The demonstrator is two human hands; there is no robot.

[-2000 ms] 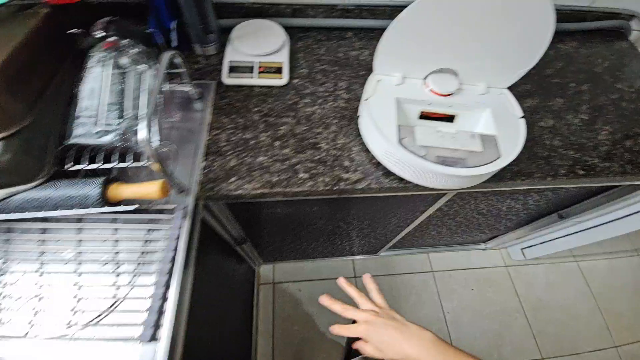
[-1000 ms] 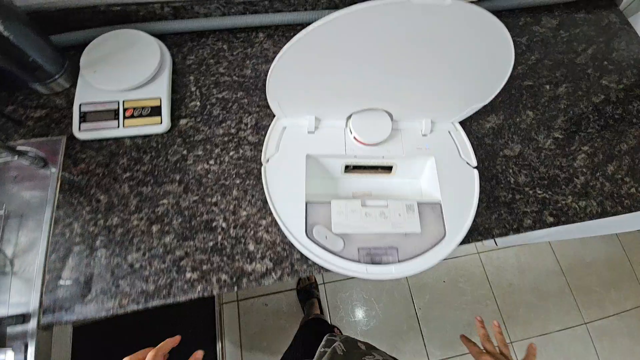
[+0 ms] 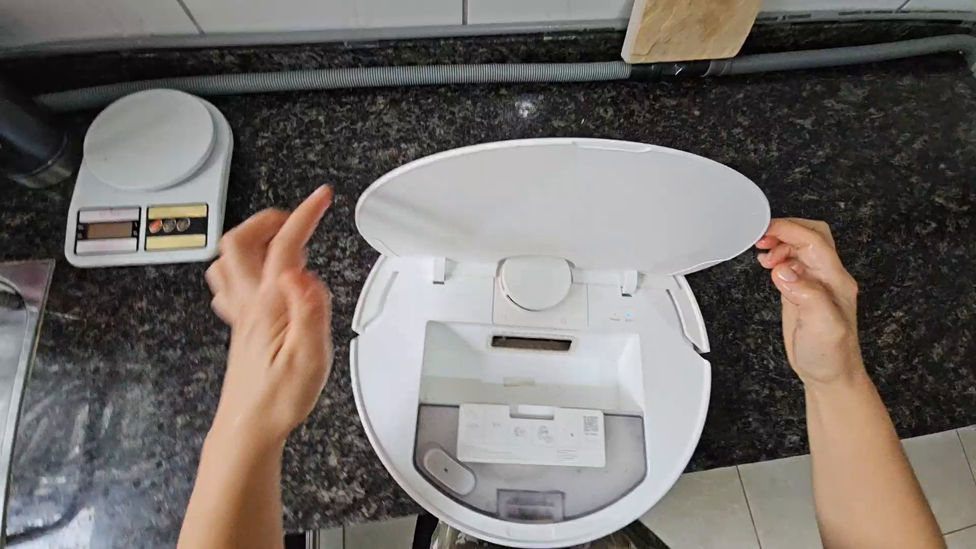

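A white robot vacuum cleaner (image 3: pixel 381 427) lies on the dark speckled stone countertop with its round lid (image 3: pixel 564 202) raised on two hinges. Inside its body are a recess with a dark slot and a translucent grey container (image 3: pixel 534 484) bearing a white printed label. My right hand (image 3: pixel 812 297) has its thumb and fingertips at the right edge of the lid; whether they pinch it is hard to tell. My left hand (image 3: pixel 274 305), slightly blurred, hovers left of the vacuum with the index finger extended, holding nothing.
A white kitchen scale (image 3: pixel 152 175) stands at the left, beside a dark cylindrical bottle (image 3: pixel 34 137). A grey corrugated hose (image 3: pixel 427 75) runs along the wall, with a tan board (image 3: pixel 690 27) behind it. A metal sink edge (image 3: pixel 27 343) borders the counter at far left; floor tiles show lower right.
Both hands have come up from the lower edge of the view to either side of the vacuum. My right hand has reached the lid, which now stands more upright. The view has moved closer.
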